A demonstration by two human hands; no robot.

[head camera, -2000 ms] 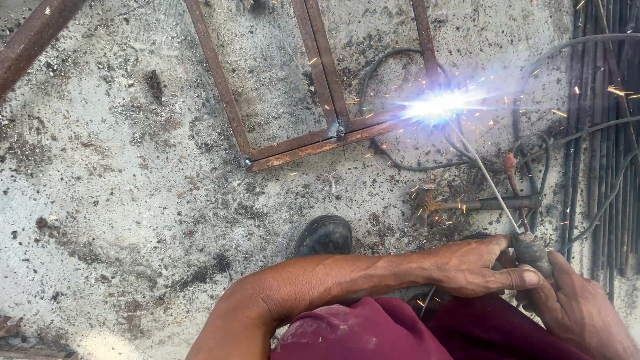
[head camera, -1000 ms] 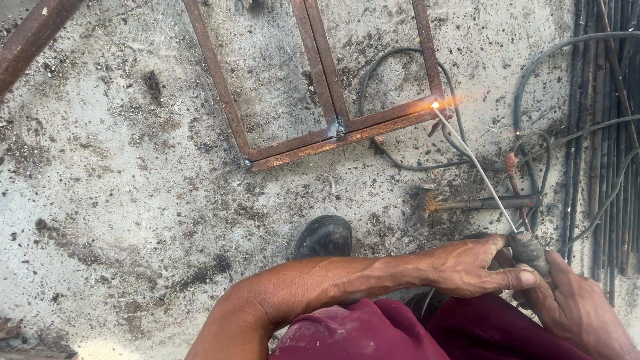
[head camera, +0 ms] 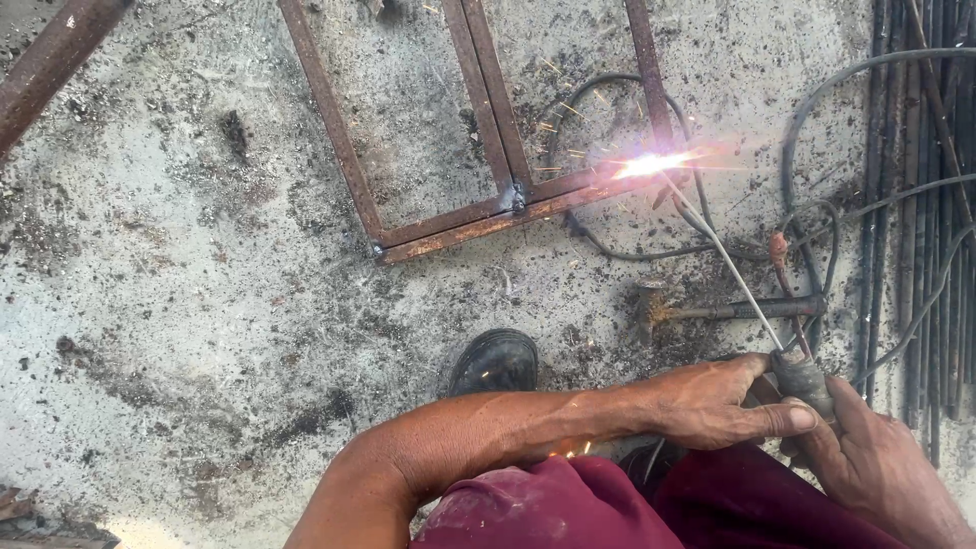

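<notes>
My left hand (head camera: 724, 408) and my right hand (head camera: 869, 450) are both closed around the dark handle of a welding electrode holder (head camera: 802, 380) at the lower right. A thin welding electrode (head camera: 724, 255) runs up and left from the holder. Its tip meets a bright arc (head camera: 652, 164) at the right corner of a rusty steel frame (head camera: 450, 225), and sparks fly mostly leftward. The glare hides that corner. Weld beads show at the frame's middle joint (head camera: 517, 197) and left corner (head camera: 377, 248).
A hammer (head camera: 770, 307) lies on the concrete floor (head camera: 229, 343) beside looping cables (head camera: 789, 137). Dark steel bars (head camera: 911, 229) are stacked at the right edge. A thick rusty pipe (head camera: 53, 69) crosses the upper left corner. My black boot (head camera: 496, 362) stands below the frame.
The arc was bright two seconds ago, a small orange glow one second ago, and is bright again now with flying sparks. Both hands keep their hold on the electrode holder.
</notes>
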